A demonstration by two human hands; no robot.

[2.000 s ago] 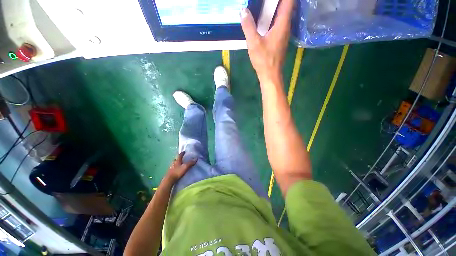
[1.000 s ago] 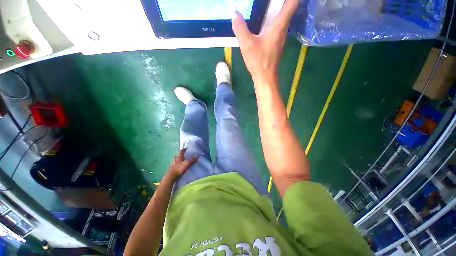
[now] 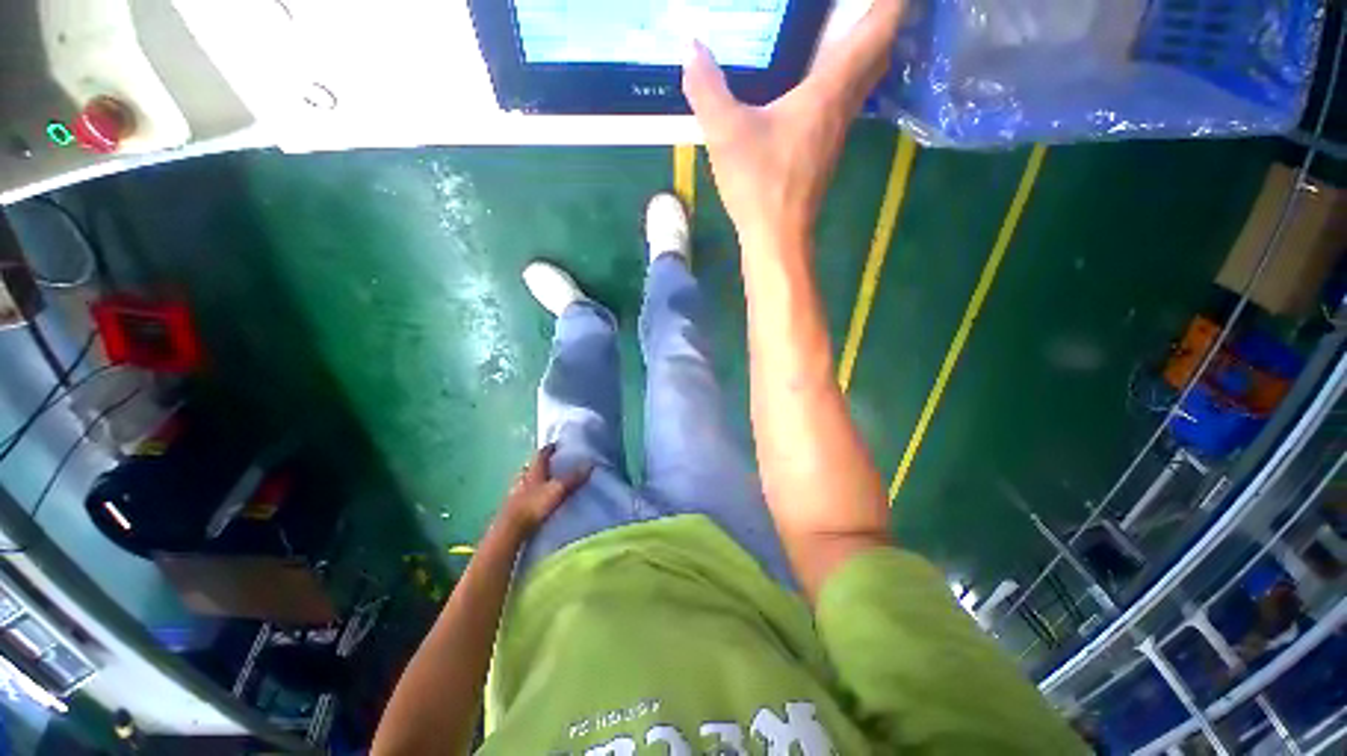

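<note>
A black-framed touchscreen (image 3: 650, 33) with a lit blue-white display is set in a white cabinet at the top edge. My right hand (image 3: 771, 148) is at its lower right corner, with the thumb tip over the lower part of the display. The other fingers spread towards the upper right, past the frame's right side, and their tips are cut off by the picture's edge. No object shows in this hand. My left hand (image 3: 544, 489) rests on my left thigh, fingers apart, with nothing seen in it.
A plastic-lined blue crate (image 3: 1019, 74) stands right of the touchscreen. A red emergency stop button (image 3: 104, 124) is on the cabinet at the far left. Green floor with yellow lines lies below. A cardboard box (image 3: 1282, 236) and metal racks are at the right.
My right thumb has moved left, from the screen's right frame onto the display. The whole view has shifted slightly. My left hand has stayed on my thigh.
</note>
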